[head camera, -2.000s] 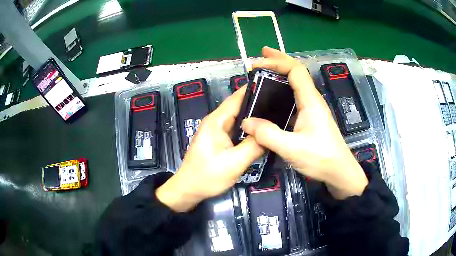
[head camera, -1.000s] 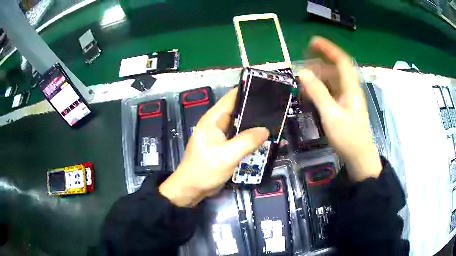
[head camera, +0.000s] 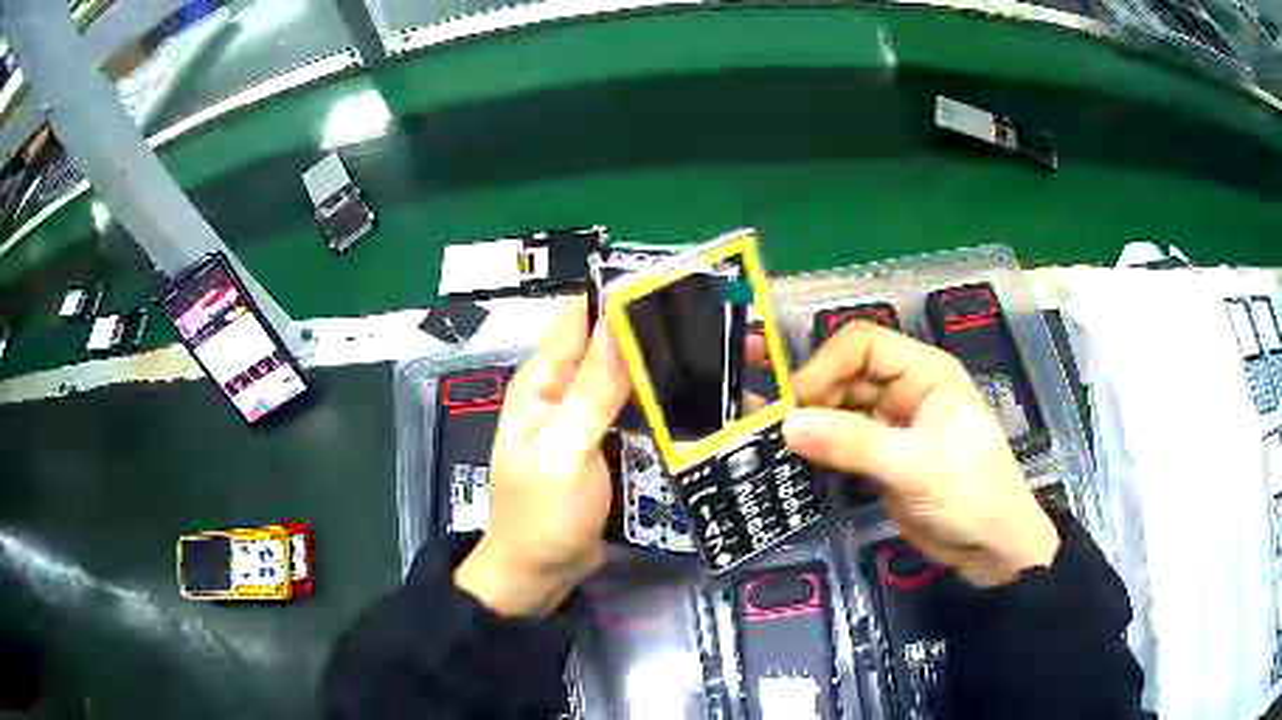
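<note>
My right hand holds the front housing by its right side. It has a yellow frame with an open window and black keys with white marks below. The housing is tilted over the main board, whose dark screen shows through the window. My left hand holds the board unit from the left. A small green tab shows at the window's top right. The board's lower part shows left of the keys; its rear side is hidden.
The clear tray with black and red rear housings lies below my hands. At left are a smartphone and a small yellow and red handset. Board units lie on the green belt. White sheets lie at right.
My right hand has taken hold of the front housing, which stood at the belt edge, and brought it over the board. My left hand still holds the board unit. The view has shifted.
</note>
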